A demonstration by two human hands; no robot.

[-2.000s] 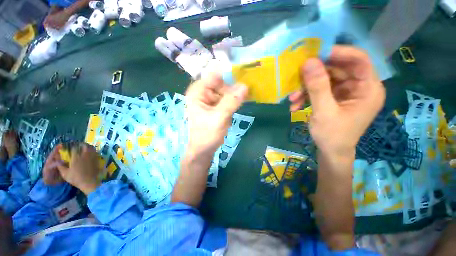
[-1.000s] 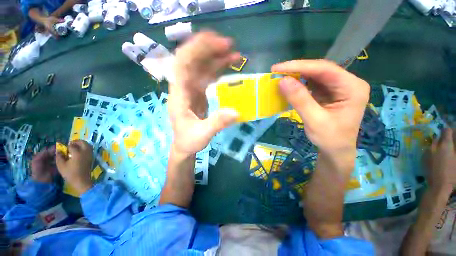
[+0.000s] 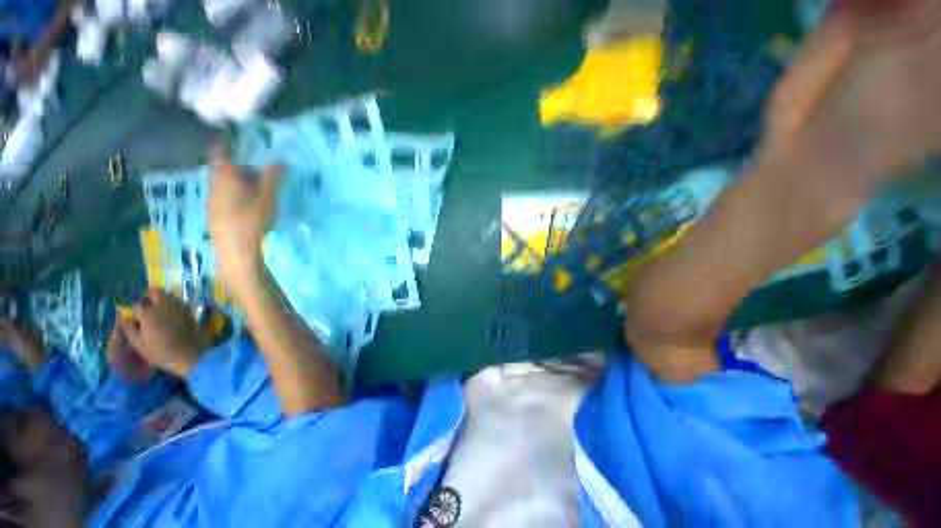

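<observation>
My left hand (image 3: pixel 244 211) is over the fanned pile of light-blue backing sheets (image 3: pixel 335 232) left of centre. It is blurred, and I cannot tell if it grips a sheet. My right hand (image 3: pixel 877 98) is raised at the upper right, strongly blurred and partly cut off by the picture's edge; what it holds cannot be made out. A solid yellow heap (image 3: pixel 609 88) lies beyond the dark housings. The tangled dark housings (image 3: pixel 619 232) lie right of centre, by a white and yellow sheet (image 3: pixel 523 219).
White cylindrical parts (image 3: pixel 222 77) lie at the upper left on the green surface. Small dark frames (image 3: pixel 116 168) lie at the far left. A neighbour's hands (image 3: pixel 160 330) work at a yellow piece at the left. A dark red sleeve (image 3: pixel 887 443) and forearm are at the lower right.
The yellow pieces held up between my hands are no longer seen there. My left hand has moved left over the backing sheets, my right hand to the upper right. The view has shifted.
</observation>
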